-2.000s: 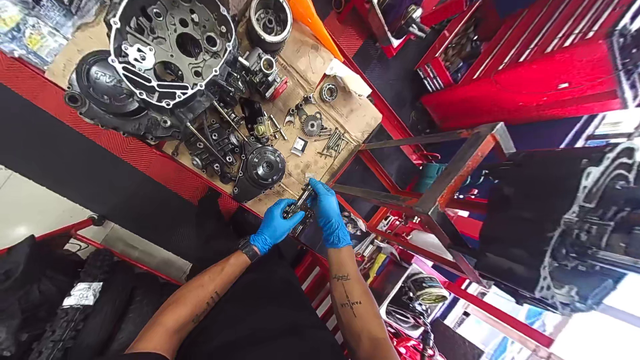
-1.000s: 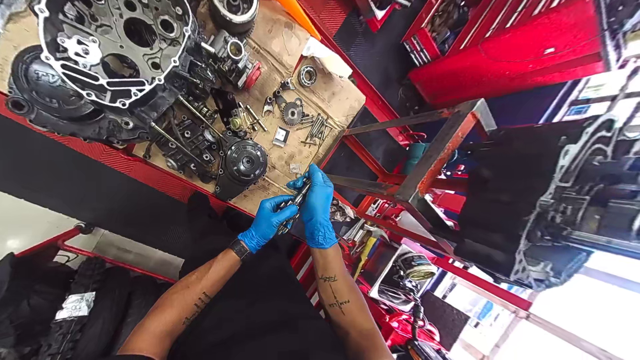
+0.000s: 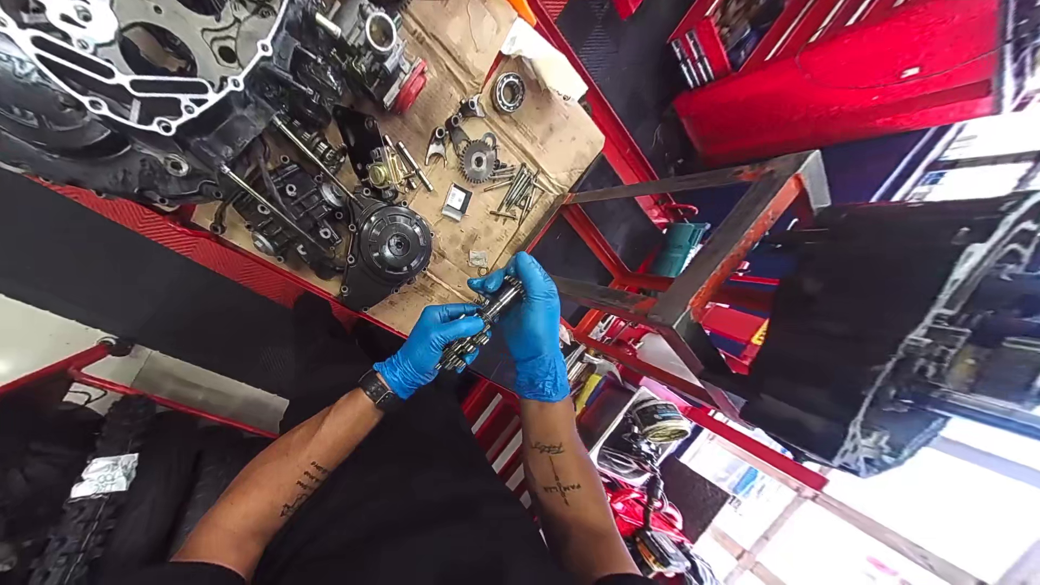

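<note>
My left hand, in a blue glove, grips the lower part of a transmission gear shaft. Around the shaft's upper end my right hand, also gloved in blue, is closed. The shaft slants up to the right, just off the bench edge. Beyond it on stained cardboard lie a round black engine cover, a flat gear, shift forks, a ball bearing, loose bolts and a small square piece.
A large engine case covers the bench's upper left, beside a throttle body. A metal frame stands to the right, with another engine part beyond it. Red tool cabinet at upper right; tyres at lower left.
My right hand has shifted along the shaft, and more of its upper end shows now than a second ago. Both hands still hold it. The parts on the bench lie as before.
</note>
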